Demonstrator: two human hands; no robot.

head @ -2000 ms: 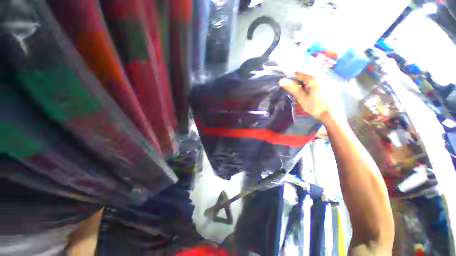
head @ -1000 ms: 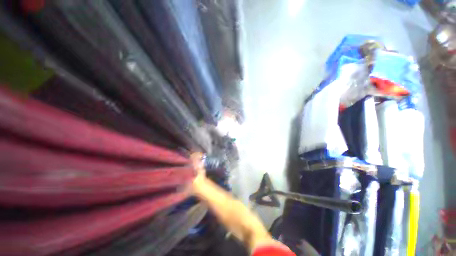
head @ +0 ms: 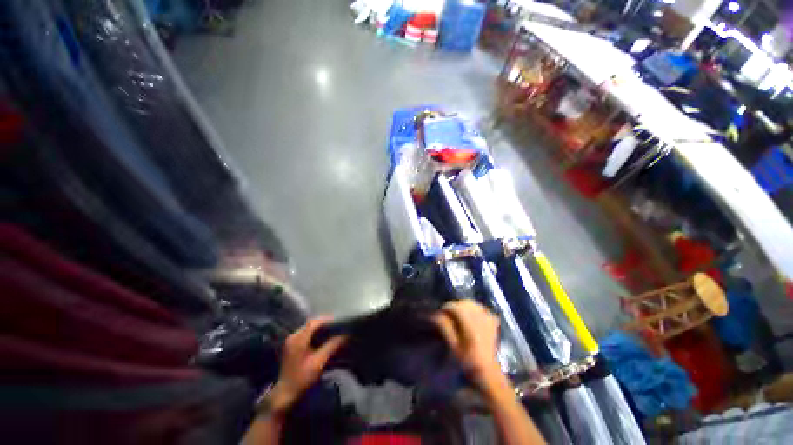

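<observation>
My left hand (head: 304, 355) and my right hand (head: 469, 337) are low in the middle of the view, a short way apart. They grip a dark garment (head: 383, 343) between them, one hand at each side. The garment is blurred and its lower part merges with dark cloth below. No hanger hook shows clearly on it.
Bagged garments (head: 96, 287), maroon and dark, hang along the left. A compartment cart (head: 487, 248) with white, silver and navy strips stands right of centre. A wooden stool (head: 678, 306), blue bundles (head: 648, 374) and a long white-topped worktable (head: 730, 195) are at the right.
My left hand has left the maroon bagged garments, and both hands now hold a dark garment. The view has turned, so more floor and the worktable show at the right.
</observation>
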